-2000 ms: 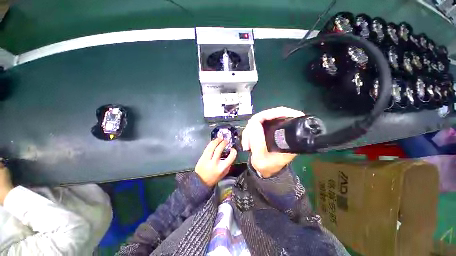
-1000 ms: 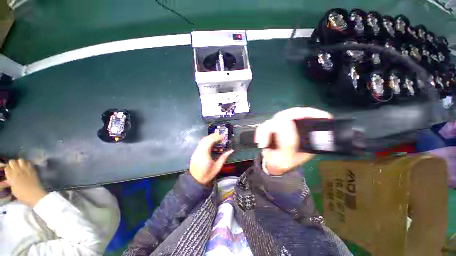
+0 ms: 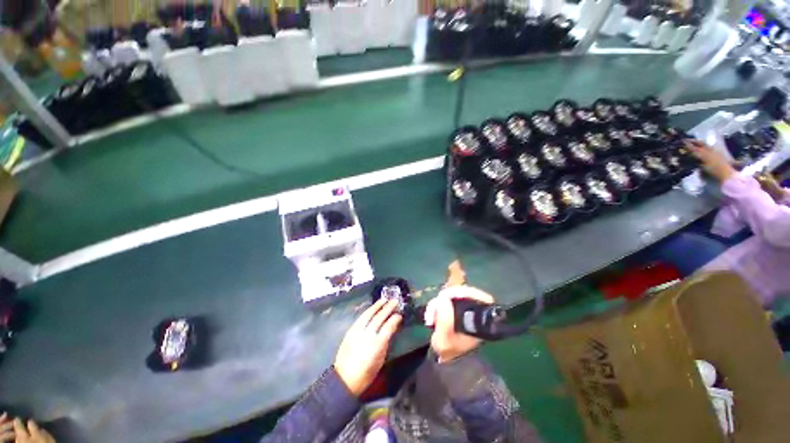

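Observation:
A round black camera housing [image 3: 395,289] with a silvery centre lies on the bench mat just right of the screw feeder's front. My left hand [image 3: 368,340] lies on it with the fingers over its centre. My right hand [image 3: 452,322] grips the black electric screwdriver [image 3: 482,319], which is held roughly level with its front end towards the housing. The bit tip is too small to make out. The white screw feeder [image 3: 322,243] stands behind the left hand, with a dark drum in its open top.
Another black housing [image 3: 175,343] lies at the left. Dense rows of black housings [image 3: 554,164] fill the right of the bench. An open cardboard carton [image 3: 624,372] is at the lower right. A person in pink [image 3: 752,208] reaches to the rows' far end. The screwdriver cord [image 3: 539,275] loops behind the tool.
The view has tilted up and turned right, showing the far line. The screwdriver was blurred a second ago and points at the housing now. My left hand stays at the housing.

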